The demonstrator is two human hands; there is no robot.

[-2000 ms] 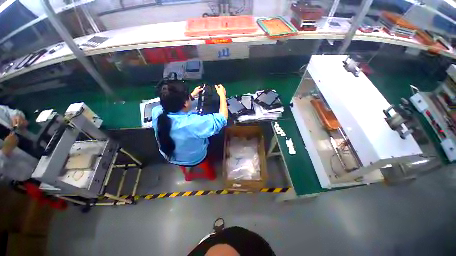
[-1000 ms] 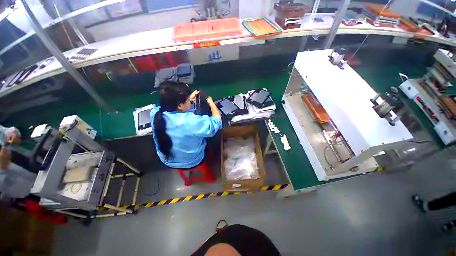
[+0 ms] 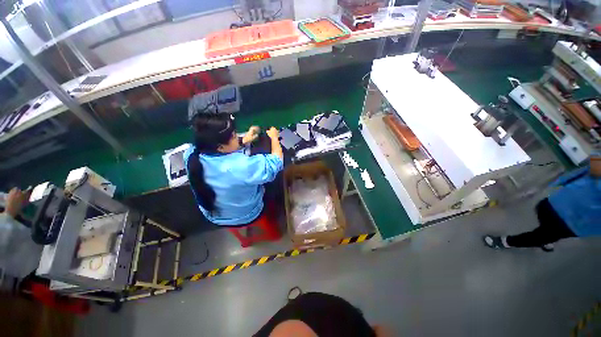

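Note:
Neither of my hands can be made out; a dark rounded shape with a skin-toned patch is at the bottom edge. Nearest in front stands an open brown carton (image 3: 286,214) with crumpled clear plastic bags (image 3: 312,205) inside. Left of it a person in a blue shirt (image 3: 232,186) sits on a red stool (image 3: 268,227), both hands at the green bench (image 3: 263,108); what they handle is partly hidden. Flat dark cases (image 3: 328,123) lie on white sheets (image 3: 321,146) at the person's right.
A large white press (image 3: 445,105) stands right of the carton, with small white pieces (image 3: 366,179) beside it. A smaller press (image 3: 99,247) on a wheeled stand is at left, with another person's hand (image 3: 14,201) behind. A person in blue (image 3: 576,204) walks at right. Yellow-black tape (image 3: 227,268) crosses the floor.
The bench, carton and presses have shifted left and slightly up or down in view as the camera moved. The walking person has come into view at right. The seated person's hands have moved.

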